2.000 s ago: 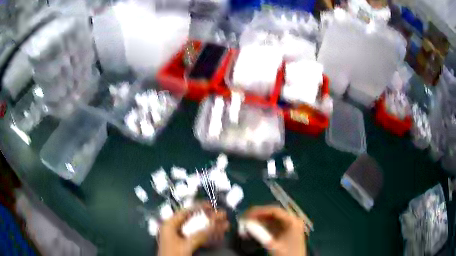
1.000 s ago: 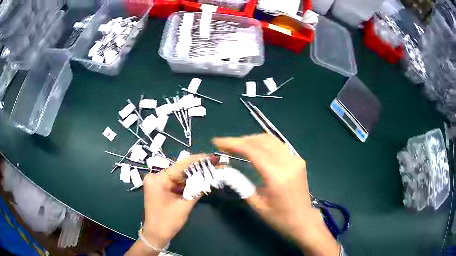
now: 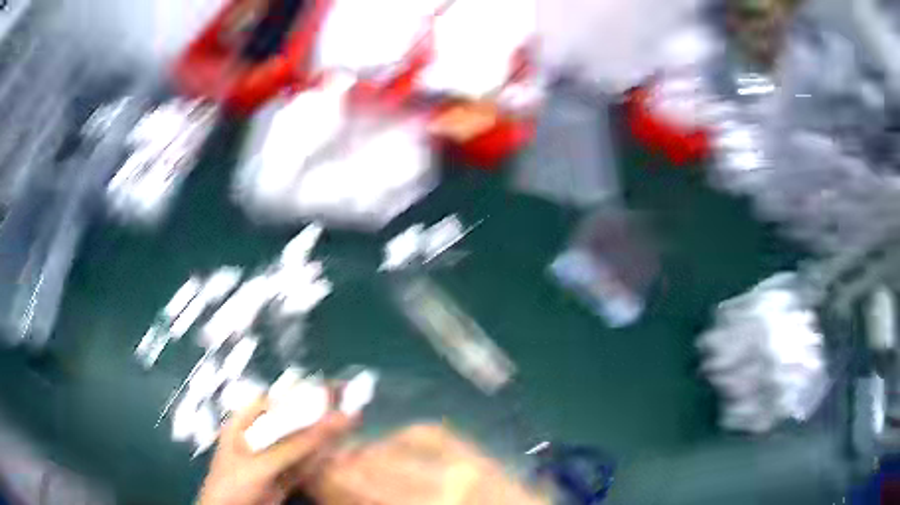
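The frame is strongly blurred. My left hand, at the lower left, is closed around a bundle of white-tagged pins, tags facing up. My right hand is beside it at the bottom edge, touching or overlapping it. Its fingers are smeared, and I cannot tell whether it holds anything. A loose pile of tagged pins lies above my left hand. Two more tagged pins lie apart, to the right of the pile. The tweezers lie slanted above my right hand.
The filled clear tub stands behind the pile, with red bins behind it. A lid lies behind the digital scale. A heaped clear tub is at right. Dark blue scissor handles lie near the bottom edge.
The view has swung, so the bench things appear farther left and lower. My right hand has come down against my left hand. The white wrap near its fingers no longer shows. The bundle stays in my left hand.
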